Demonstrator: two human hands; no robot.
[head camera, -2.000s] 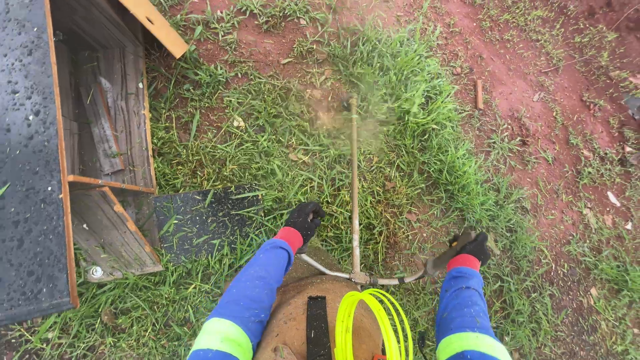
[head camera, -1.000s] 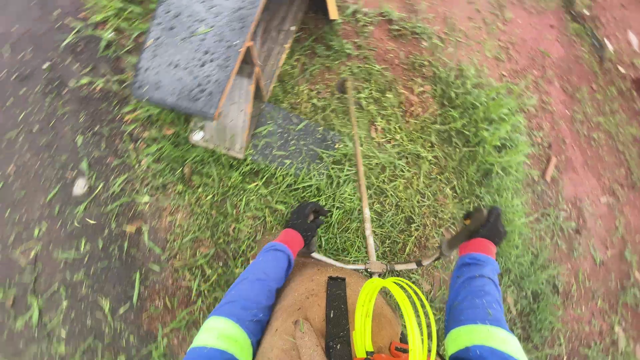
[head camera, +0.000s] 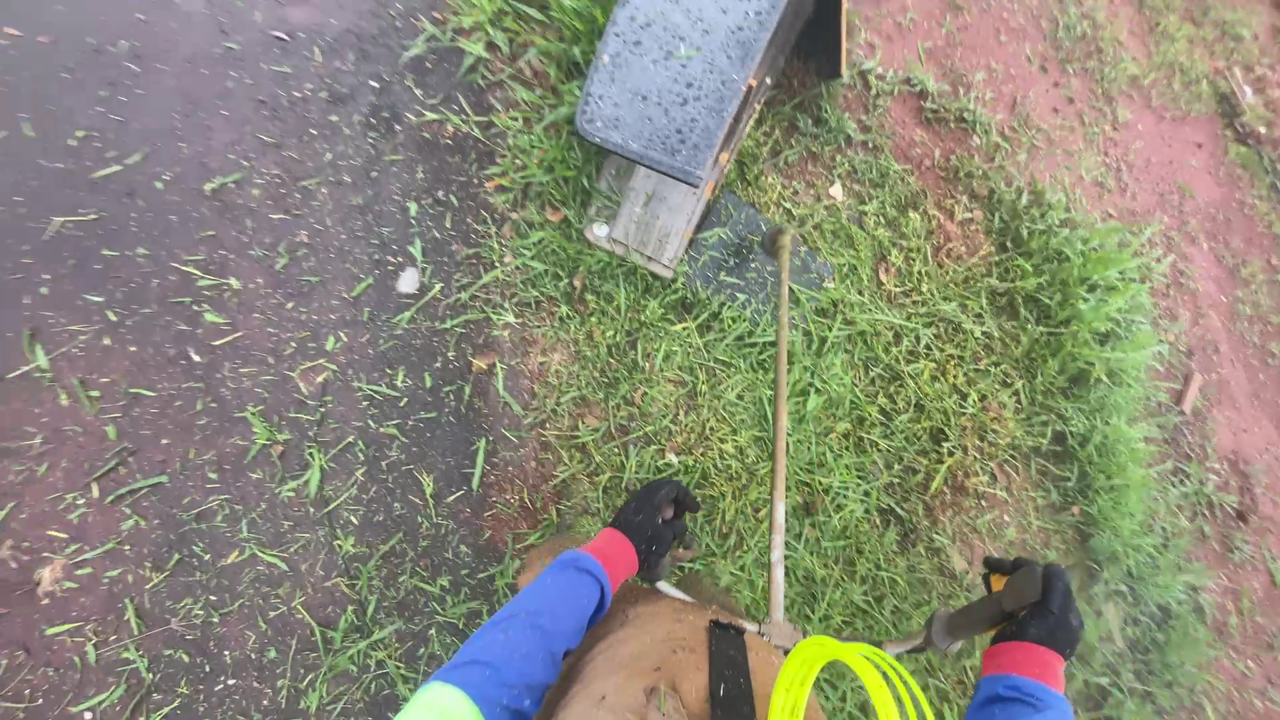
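Observation:
A brush cutter's long shaft (head camera: 780, 440) runs forward from the handlebar at my waist to its cutting head (head camera: 778, 240), which is over a dark flat mat (head camera: 735, 255) in the grass. My left hand (head camera: 655, 525), in a black glove, is closed on the left end of the handlebar. My right hand (head camera: 1040, 610), gloved too, grips the right handle (head camera: 975, 618), where a bit of yellow shows. A coil of neon-yellow trimmer line (head camera: 850, 680) hangs at my front, beside a black strap (head camera: 732, 670) on a brown apron (head camera: 640, 655).
A weathered wooden structure (head camera: 655, 215) with a wet black top (head camera: 680, 85) stands just ahead of the cutting head. Dark pavement (head camera: 250, 300) strewn with cut grass lies to the left. Taller grass (head camera: 1100, 330) borders red soil (head camera: 1190, 200) on the right.
The view has shifted left, showing much more pavement. The cutting head has moved from the grass to over the dark mat beside the wooden structure. Both hands keep their hold.

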